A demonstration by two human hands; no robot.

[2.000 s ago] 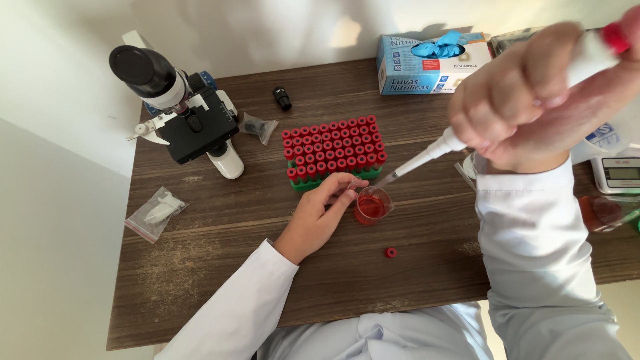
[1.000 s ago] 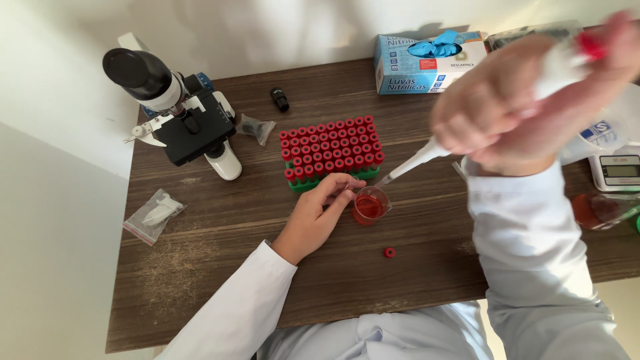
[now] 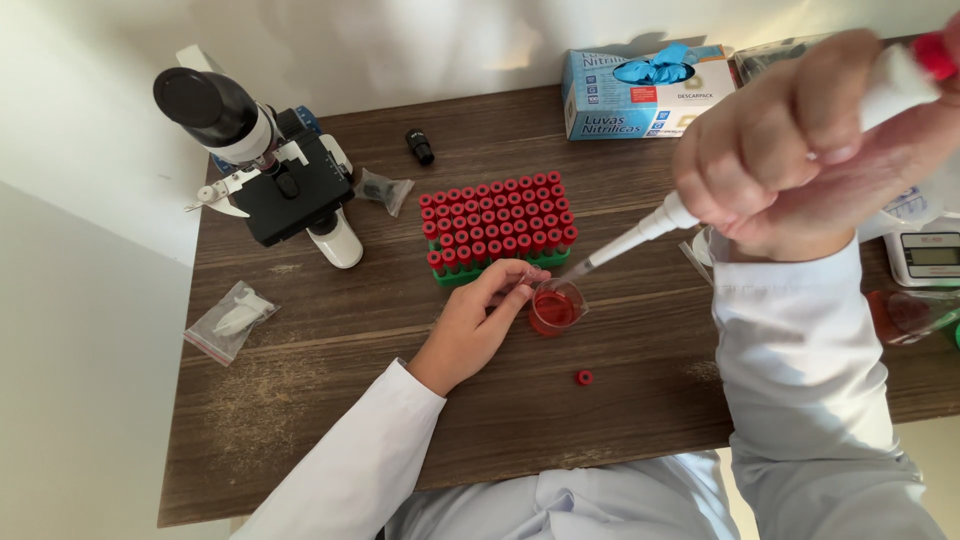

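Observation:
My right hand [image 3: 780,142] grips a white micropipette [image 3: 896,86] with a red top, held aslant at the upper right. Its clear tip [image 3: 576,271] points down into a small glass beaker [image 3: 577,319] of red liquid [image 3: 553,309]. Beside the beaker's left rim, my left hand [image 3: 480,319] pinches a small clear tube [image 3: 531,276], partly hidden by the fingers. Just behind that hand stand many red-capped tubes [image 3: 499,217] in a green rack [image 3: 459,279]. A loose red cap [image 3: 584,377] lies on the wooden table in front of the beaker.
At the left stands a microscope [image 3: 292,187], with small plastic bags [image 3: 229,322] near it. A black eyepiece [image 3: 420,146] lies behind the rack. A nitrile glove box [image 3: 649,97] is at the back. To the right are a digital scale [image 3: 926,255] and a container of red liquid [image 3: 907,315].
My right hand with the micropipette has shifted slightly, its tip staying at the beaker. My left hand keeps its place beside the beaker.

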